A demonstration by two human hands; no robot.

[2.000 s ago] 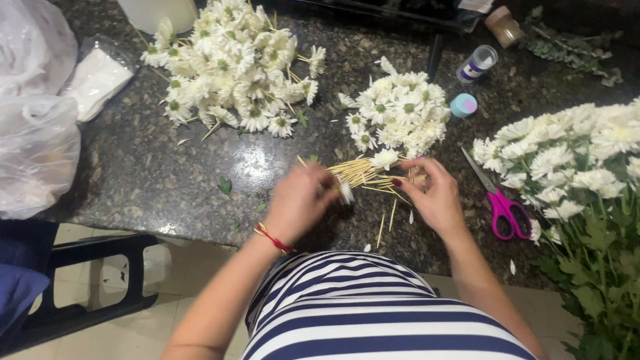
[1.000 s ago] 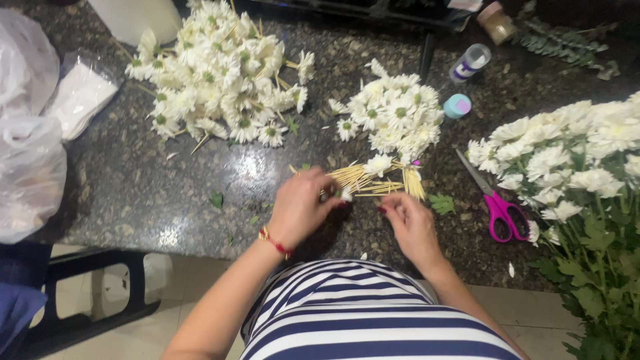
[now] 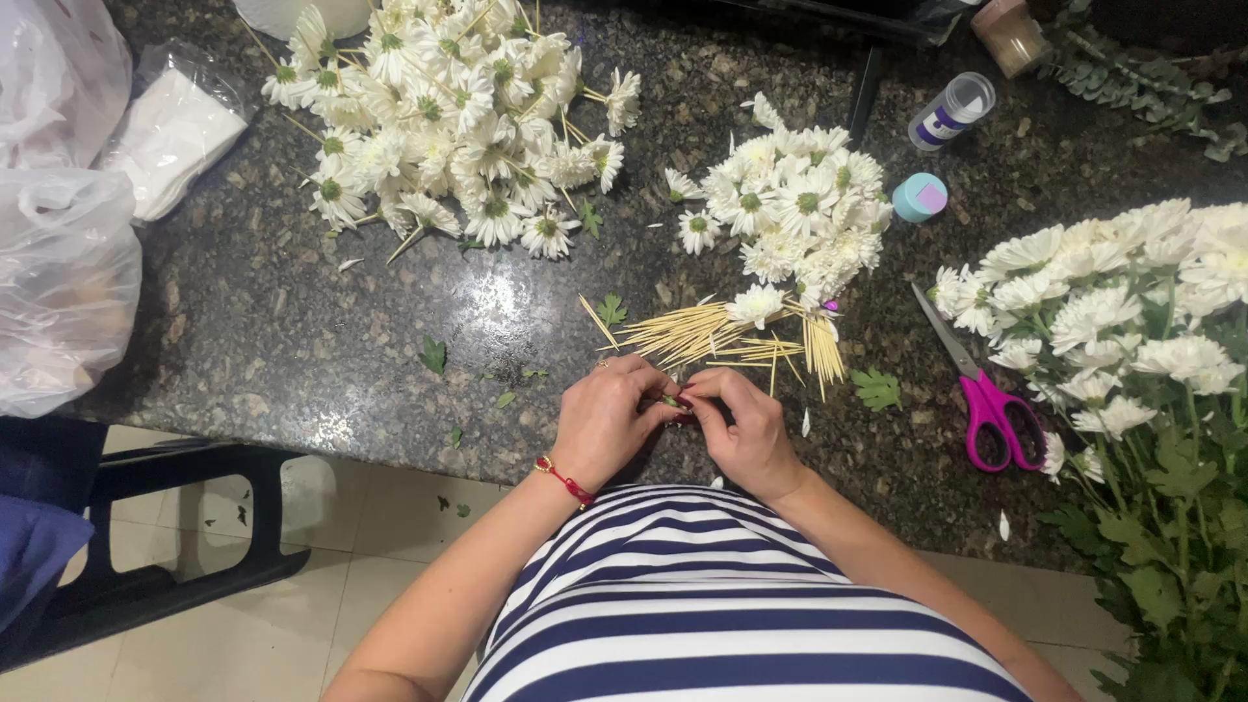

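My left hand (image 3: 616, 408) and my right hand (image 3: 743, 427) meet fingertip to fingertip near the counter's front edge. Between them is a small flower head (image 3: 671, 401), mostly hidden, its green part showing. Just beyond my hands lies a loose pile of wooden toothpicks (image 3: 682, 330), with a white chrysanthemum head (image 3: 756, 305) on it. Behind that is a small heap of white chrysanthemum heads (image 3: 804, 200). A larger heap, many with toothpicks stuck in them (image 3: 458, 117), lies at the back left. Pink-handled scissors (image 3: 980, 395) rest to the right, beside long-stemmed white chrysanthemums (image 3: 1121, 322).
Plastic bags (image 3: 58, 283) and a clear packet of white material (image 3: 180, 136) lie at the left. A clear container (image 3: 951, 112), a light-blue lid (image 3: 919, 198), a pinkish jar (image 3: 1011, 37) and eucalyptus sprigs (image 3: 1136, 78) are back right. A black chair or stool (image 3: 195, 575) stands below left.
My right hand has come left from the toothpicks to meet my left hand. The white flower at my left fingers is now mostly covered by both hands.
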